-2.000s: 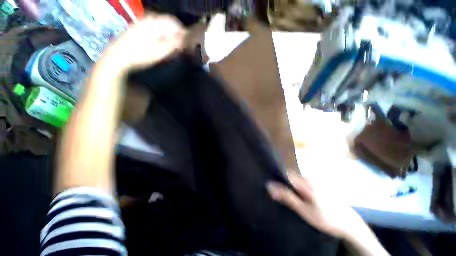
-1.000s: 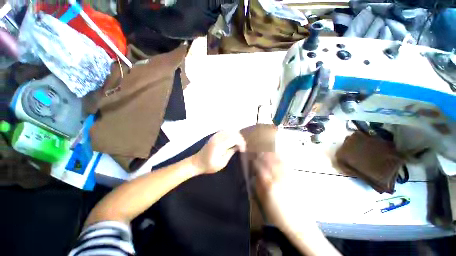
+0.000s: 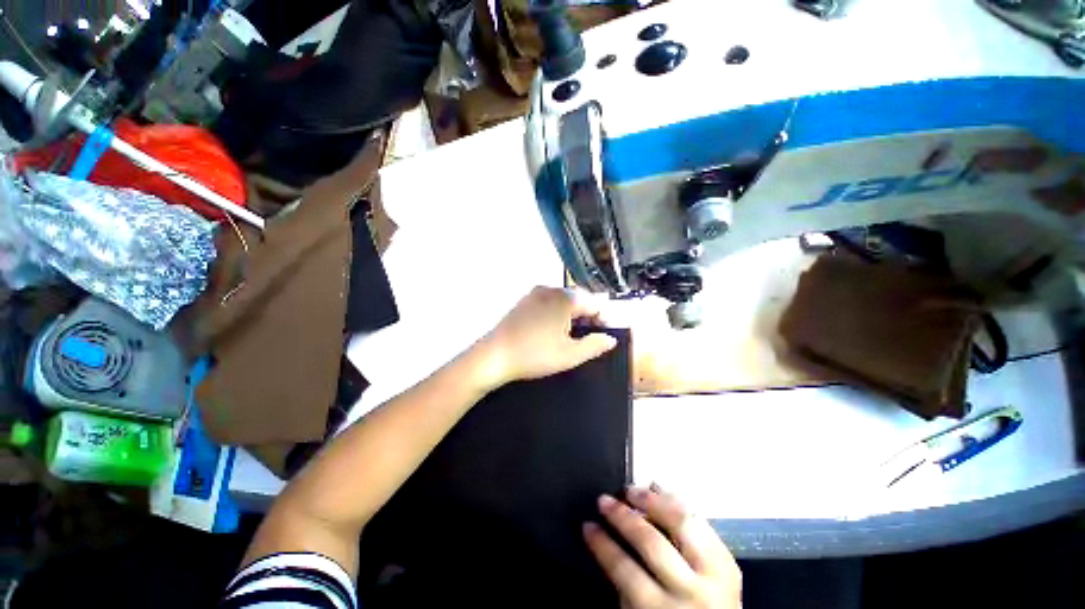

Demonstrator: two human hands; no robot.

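A black cut panel [image 3: 524,440] lies over the table's front edge, its straight right edge running from the needle area towards me. My left hand [image 3: 553,337] holds the panel's far corner between thumb and fingers, just left of and below the presser foot [image 3: 682,312]. My right hand [image 3: 660,550] rests on the panel's right edge near the table's front edge, fingertips on the cloth. The white sewing machine [image 3: 761,149] with a blue stripe stands above. No small brown piece shows at the panel's edge.
A brown stack [image 3: 880,327] sits under the machine arm, with blue-green snips [image 3: 976,438] nearer me. Brown panels [image 3: 286,327] lie left. Beyond them are a clear bag [image 3: 119,244], a red bag [image 3: 179,167], a grey fan-like box [image 3: 101,363], a green bottle [image 3: 110,449] and a blue-white box [image 3: 200,476].
The view has moved closer to the machine. The panel has been brought from my lap area to the needle area and lies straighter. My right hand has moved down its edge, away from my left hand.
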